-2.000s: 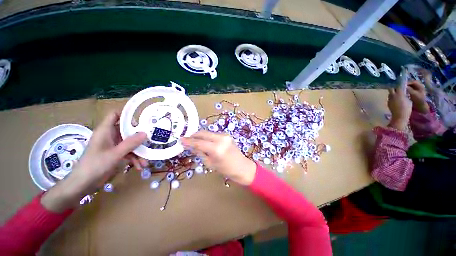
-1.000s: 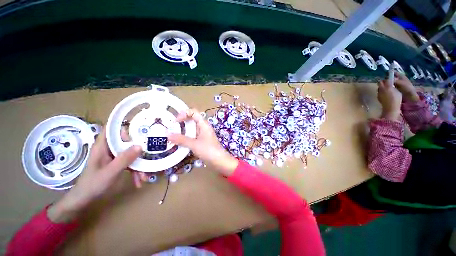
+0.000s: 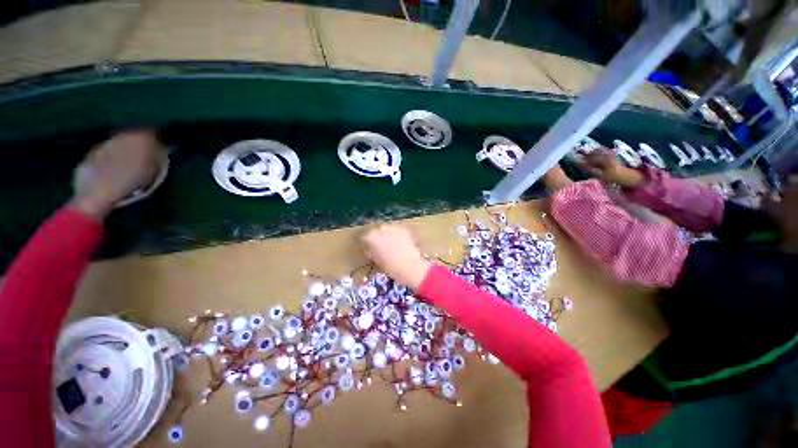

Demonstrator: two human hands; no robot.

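Note:
My left hand is blurred over the belt at the left, on a white round housing partly hidden under it; the fingers' hold is not clear. My right hand is at the back edge of the pile of wired discs, its fingers curled; whether it holds anything cannot be told. The discs are pale violet and white with thin reddish and dark leads. A stack of white housings with a black display module lies at the lower left of the bench, partly behind my left sleeve.
The dark green conveyor belt runs behind the tan bench and carries several housings. A grey metal post crosses the view at the right. Another person's hands and checked sleeves reach to the belt there.
The held housing has left the space above the bench. My left hand has moved onto the belt at the left, and my right hand has moved to the pile. The neighbour's arms have reached to the belt.

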